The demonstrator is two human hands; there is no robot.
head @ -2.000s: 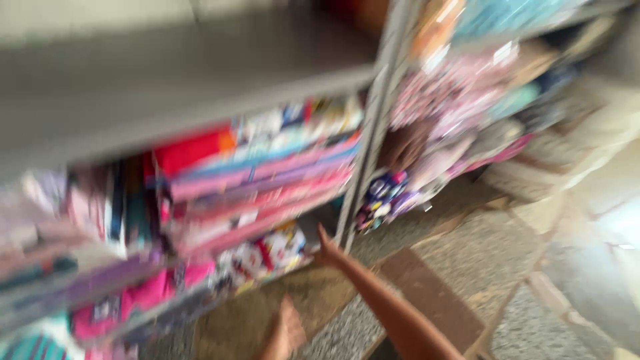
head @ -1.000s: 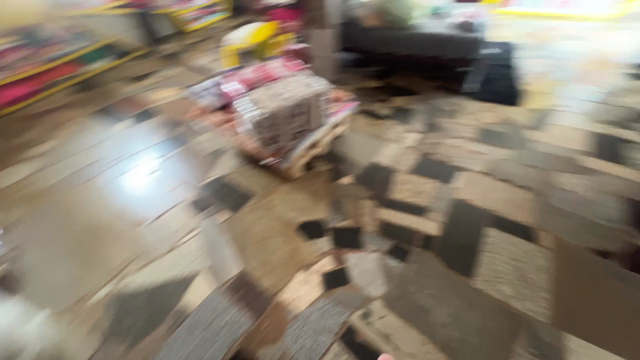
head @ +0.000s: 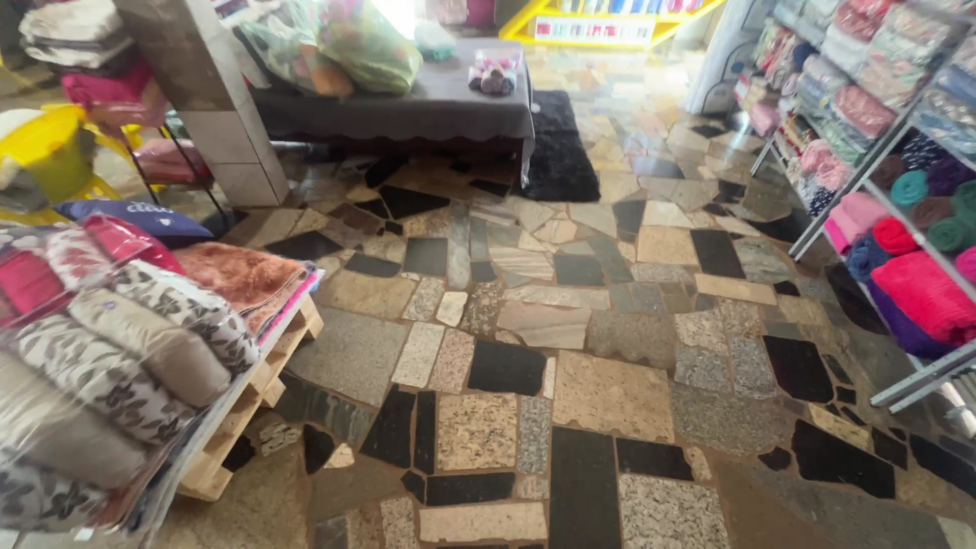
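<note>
Neither my left hand nor my right hand shows in the head view now. At the lower left, rolled textiles in clear plastic [head: 149,347], some plain beige and some with a leaf print, lie over a wooden pallet [head: 252,412]. Beside them is a stack of rugs with a fluffy brown one [head: 236,278] on top. A dark blue printed cushion [head: 133,221] rests behind the wrapped rolls.
Irregular stone paving [head: 614,389] covers the floor. A table with a grey cloth [head: 457,80] bears filled plastic bags [head: 370,49]; a black shaggy rug [head: 563,152] lies beside it. A tiled pillar [head: 240,156] stands left. Metal shelves [head: 884,145] with folded and rolled textiles line the right.
The view has swung away from the shelf of folded textiles to the open floor. Both hands, seen near that shelf two seconds ago, are out of the picture now.
</note>
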